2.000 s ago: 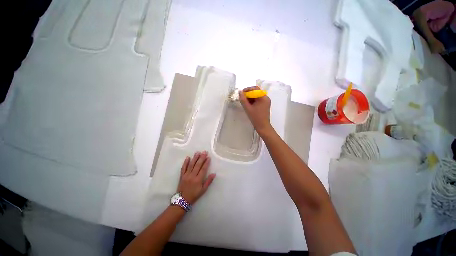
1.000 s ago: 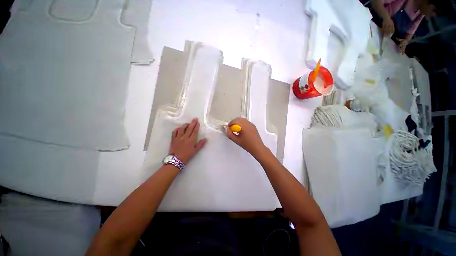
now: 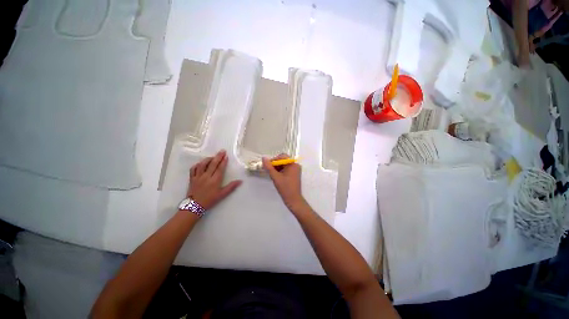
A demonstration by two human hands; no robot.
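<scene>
A stack of white vest panels (image 3: 249, 218) lies flat in front of me, its layered edges stepped at the straps and neckline. A grey-beige backing board (image 3: 345, 137) shows in the neckline and beside the straps. My right hand (image 3: 286, 179) holds the glue brush (image 3: 284, 162) by its yellow handle, with the pale bristles at the lower left of the neckline edge. My left hand (image 3: 209, 180), with a wristwatch, lies on the top panel below the left strap, fingers apart, holding nothing. The red glue pot (image 3: 382, 107) stands to the right with milky glue and a yellow-handled tool in it.
Large glued panels (image 3: 68, 106) lie at the left. Thick white panels (image 3: 408, 43) lie at the upper right. A white panel pile (image 3: 437, 218), a small brownish bottle (image 3: 460, 130) and looped white cords (image 3: 541, 209) are at the right. Another person's arm (image 3: 521, 31) shows at the upper right.
My right hand first moved the brush from the upper left strap's inner edge down to the neckline's bottom, then slightly left along it. My left hand stays flat on the panel. The view has shifted.
</scene>
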